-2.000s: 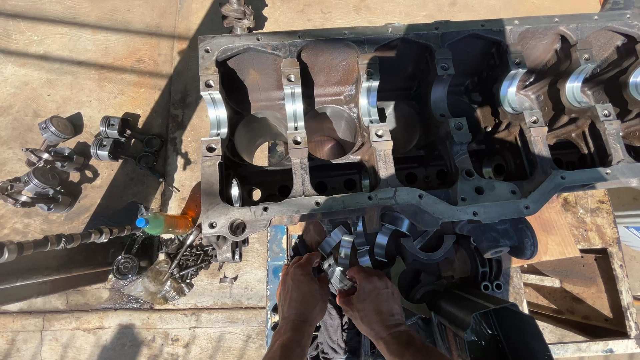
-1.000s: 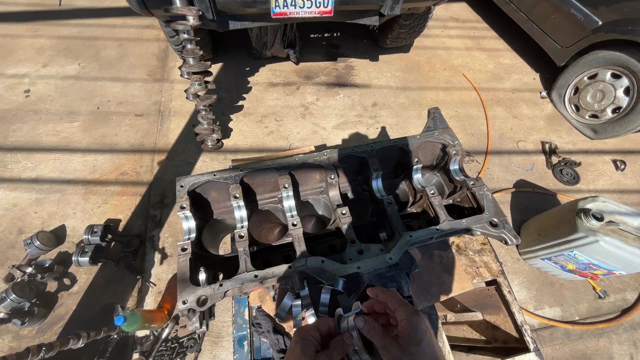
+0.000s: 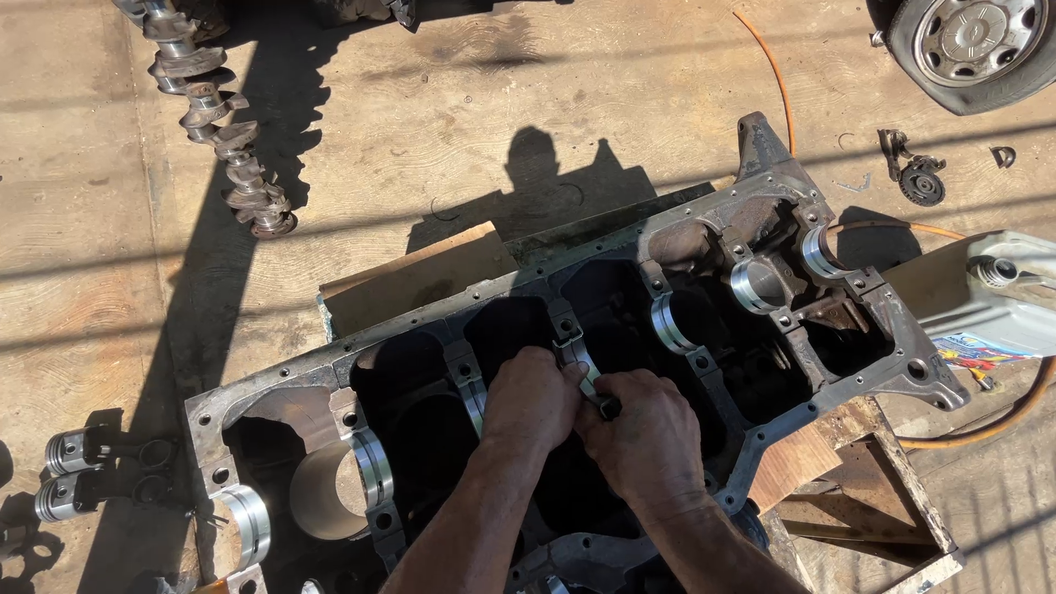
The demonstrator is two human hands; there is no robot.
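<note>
An upturned engine block [image 3: 540, 272] fills the middle of the view, with shiny main bearing shells such as this one [image 3: 373, 469] in several of its saddles. Both hands are at a middle saddle, on a flanged main bearing shell [image 3: 582, 363]. My left hand [image 3: 532, 400] lies on the shell's left side, its fingertips by the upper part. My right hand [image 3: 648, 429] touches the right and lower part, thumb and fingers near the lower end. The shell follows the curve of the saddle; whether it is fully seated is hidden by the fingers.
A crankshaft [image 3: 235, 140] stands at the upper left. Pistons with connecting rods [image 3: 74, 474] lie on the concrete at left. A plastic jug [image 3: 982, 280], an orange hose [image 3: 775, 78] and a pulley part [image 3: 921, 183] are at right. A wooden frame [image 3: 932, 511] sits below the block.
Both hands have moved from below the block's near edge, where they held a shiny part, up to a middle bearing saddle. The view has shifted and come closer to the block.
</note>
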